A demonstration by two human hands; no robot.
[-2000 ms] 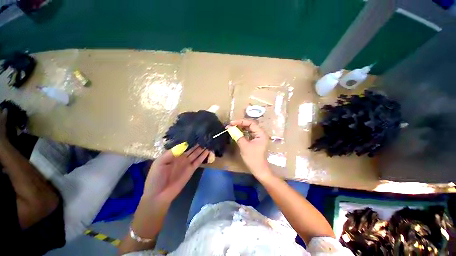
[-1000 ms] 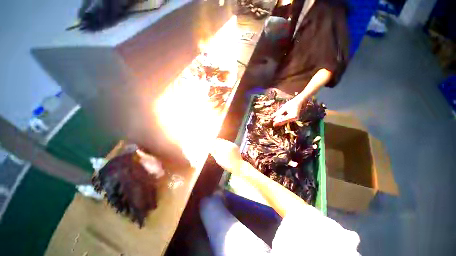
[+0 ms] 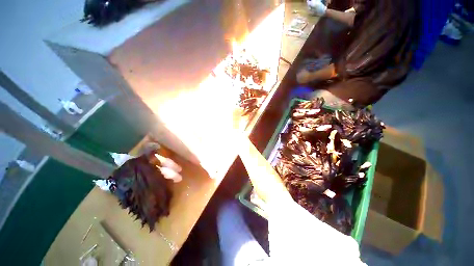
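Observation:
My right forearm [image 3: 265, 179], in a white sleeve, reaches up from the bottom toward the glowing, warm-lit tray [image 3: 208, 111]. My right hand is washed out by the glare at the tray's near end, so its fingers and anything in them cannot be made out. My left hand is out of the picture. Dark feather-like pieces [image 3: 249, 78] lie in the tray's far part. Below my forearm and to its right, the green crate [image 3: 370, 192] is heaped with dark shaggy pieces [image 3: 312, 156] showing pale tabs.
A black feathered body [image 3: 140, 189] with pale ends lies on the cardboard-covered table [image 3: 124, 241] beside white bottles [image 3: 120, 158]. Thin sticks lie at the lower left. An open cardboard box [image 3: 397, 182] stands right of the crate. A person in dark clothes [image 3: 379, 47] sits beyond it.
The view has swung from the workpiece on the table to the tray and crate. Since the last earlier frame, the other person's hand has left the crate. My right arm still reaches to the glare.

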